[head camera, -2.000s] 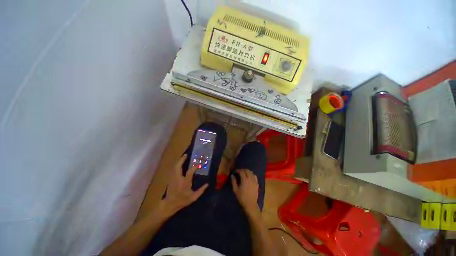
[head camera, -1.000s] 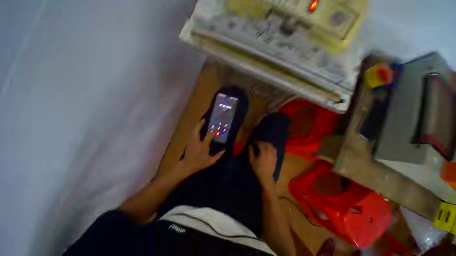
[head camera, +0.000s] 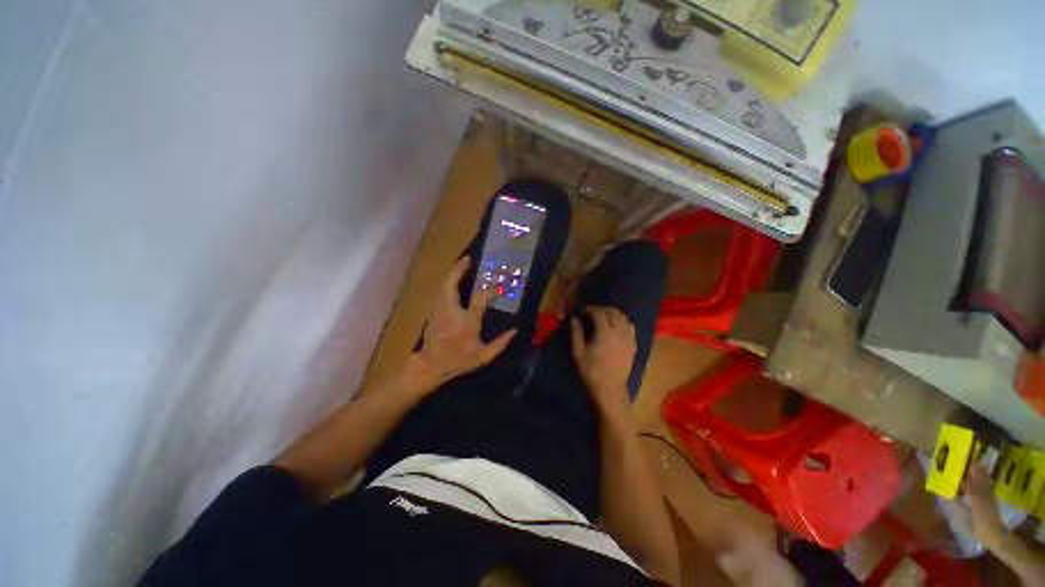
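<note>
A smartphone (head camera: 511, 247) with a lit screen and small round buttons lies on my left thigh. My left hand (head camera: 455, 333) is at its lower end, fingers spread, with a fingertip touching or just over the buttons near the red one. My right hand (head camera: 604, 350) rests on my right thigh, fingers slightly bent and apart, holding nothing. The heat sealer's doodled work plate (head camera: 642, 57) and its long sealing bar (head camera: 619, 124) are beyond my knees. Only the lower part of the cream-yellow housing (head camera: 779, 34) shows at the top edge.
At right, a side bench (head camera: 854, 378) holds a tape roll (head camera: 879, 153), a dark phone (head camera: 857, 255) and a grey-white machine (head camera: 934, 275). Red stools (head camera: 842, 476) stand below. Another person's hand (head camera: 983, 505) is by a yellow-ended box (head camera: 951, 459) at lower right.
The view has tilted down and shifted, so the sealer sits higher in the picture. Another person's hands have come in at lower right, one at a yellow-ended box. My hands remain on my thighs.
</note>
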